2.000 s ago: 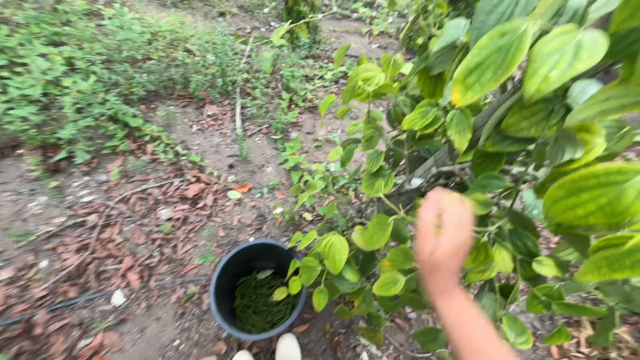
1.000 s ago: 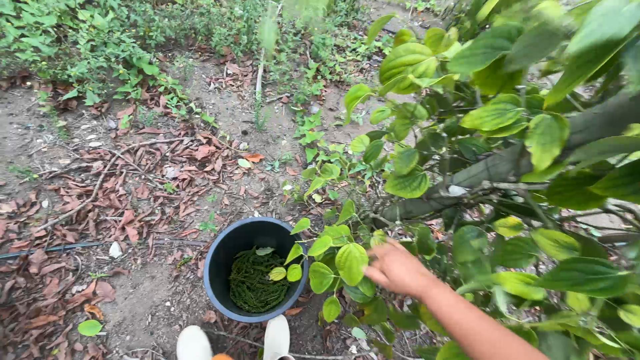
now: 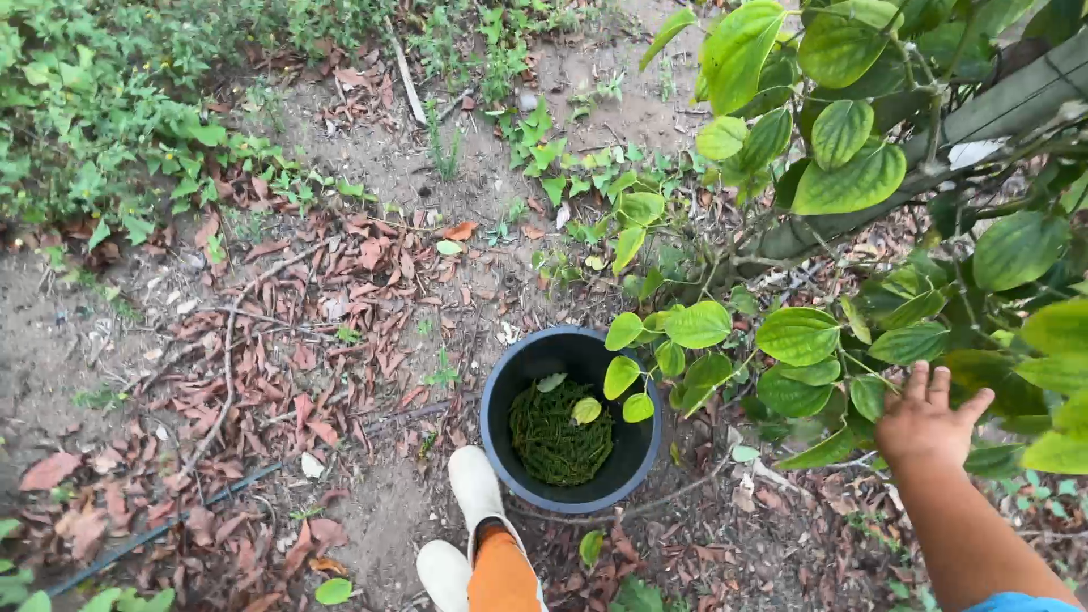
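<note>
My right hand (image 3: 928, 421) reaches in from the lower right, fingers spread, against the green leaves (image 3: 799, 336) of a climbing vine; nothing shows in its grip, though its fingertips partly meet the foliage. Left of it, a round dark bucket (image 3: 495, 455) stands on the ground. Inside lie many thin green spikes (image 3: 557, 446), with a couple of loose leaves on top. Some leaves of the vine overhang the bucket's right rim. My left hand is out of view.
A thick post or trunk (image 3: 1003, 106) slants through the vine at the upper right. White boots (image 3: 474, 484) stand beside the bucket. A thin dark hose (image 3: 161, 529) crosses the lower left ground. Dry brown leaves, twigs and low weeds (image 3: 110, 127) cover the soil.
My right hand has moved right, away from the leaves beside the bucket, and its fingers have spread. The view has shifted, with more of the boots and an orange trouser leg showing.
</note>
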